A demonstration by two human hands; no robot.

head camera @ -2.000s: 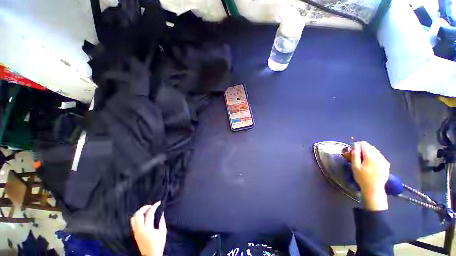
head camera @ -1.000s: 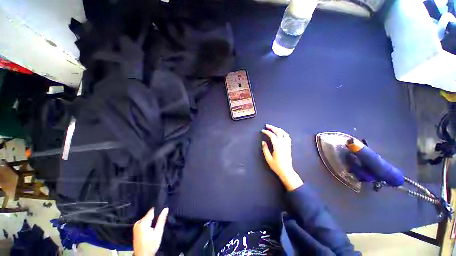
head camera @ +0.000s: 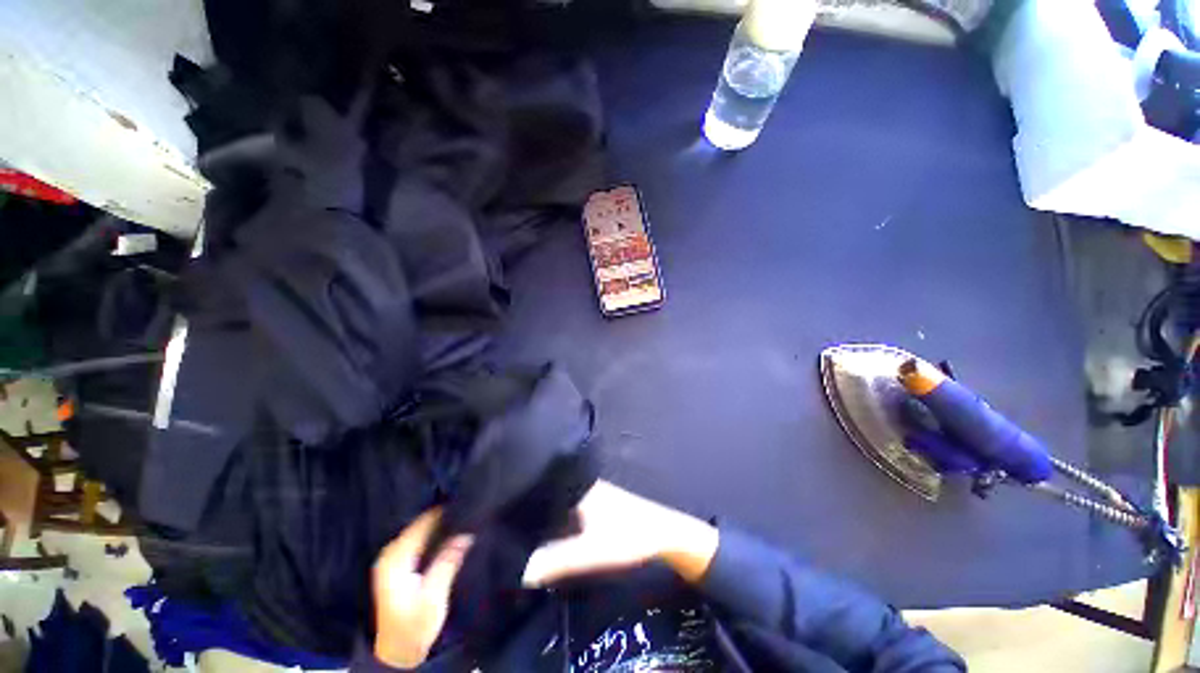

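Observation:
A bunched black garment piece [head camera: 526, 440] is held up near my body, at the right edge of the dark heap [head camera: 329, 302]. My left hand [head camera: 419, 592] is at its lower left, fingers against the dark cloth. My right hand [head camera: 619, 533] is at its right side, blurred, with its fingers partly hidden by the cloth. The steam iron [head camera: 921, 427] rests at the right of the table, its handle free, its silver soleplate edge showing. The smartphone [head camera: 624, 250] lies lit at the table's middle.
The pressing table [head camera: 790, 289] has a navy cover. A water bottle [head camera: 753, 86] stands at its back. A white bin [head camera: 1073, 132] with dark pieces is at the back right. The iron's hose [head camera: 1105, 502] runs to the right edge. A white surface [head camera: 92, 105] is at the upper left.
My right hand let go of the iron, crossed the table to the left and took hold of a garment piece. The piece is now lifted and bunched. My left hand has moved slightly right.

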